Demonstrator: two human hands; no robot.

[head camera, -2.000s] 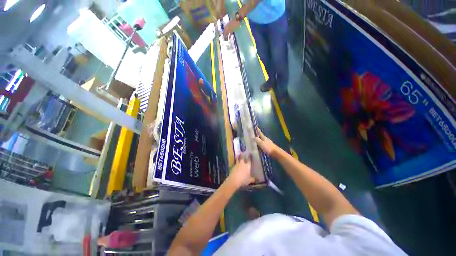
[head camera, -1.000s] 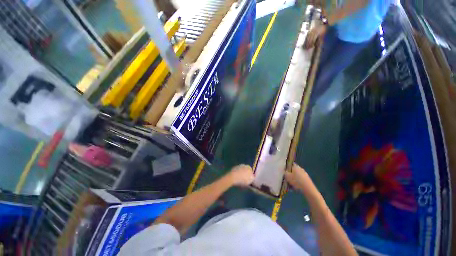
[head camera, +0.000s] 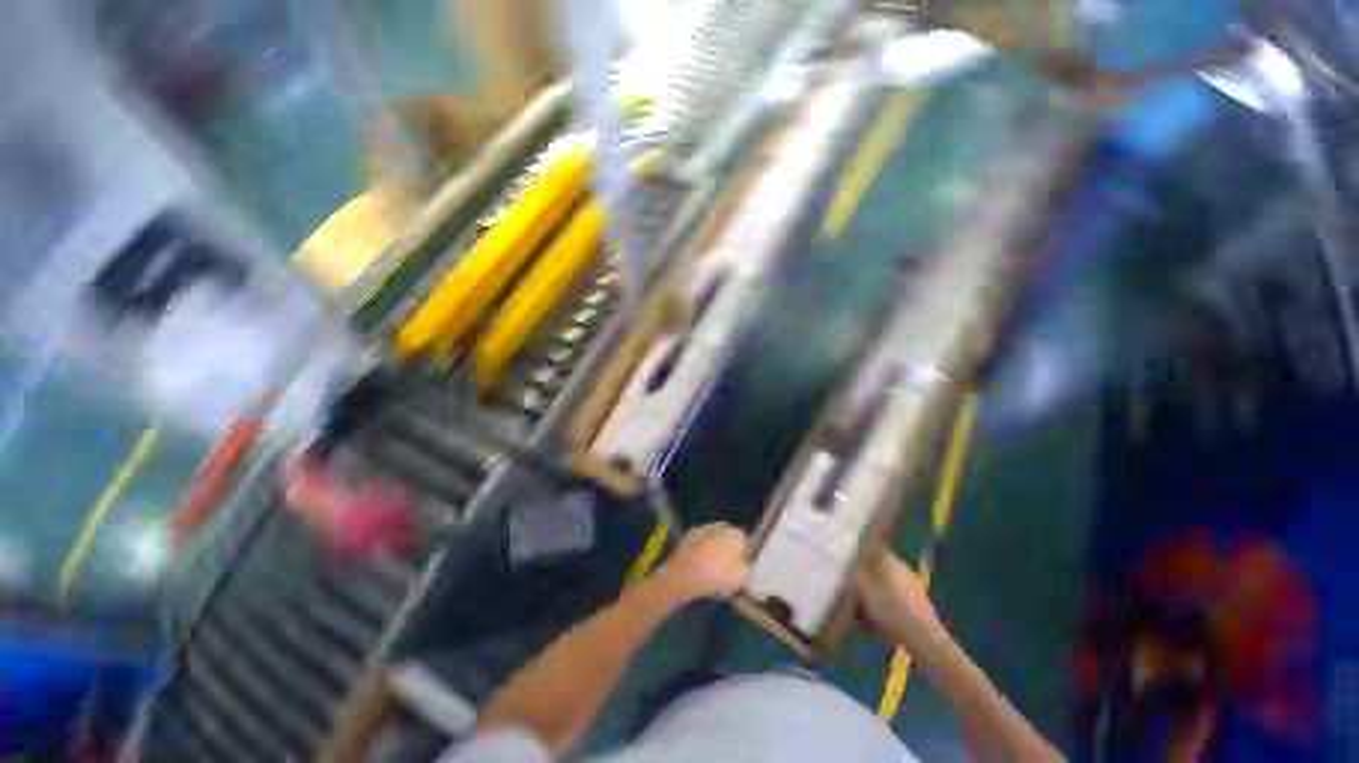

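Note:
A long open TV carton stands in front of me with a white foam piece filling its top. My left hand grips its near left corner. My right hand is on its near right edge, with the fingers partly hidden by the carton. A second carton with white foam in its top stands to the left, beside the roller conveyor. The picture is blurred.
The roller conveyor runs along the left, with yellow guide bars and a pink-red cloth. A grey metal post crosses the upper view. A blurred person is at the far end. A dark blue carton stands at right.
The view has turned and blurred. The held carton has been moved away from the left carton, then appears tilted farther right at its far end. Both hands stay at its near end.

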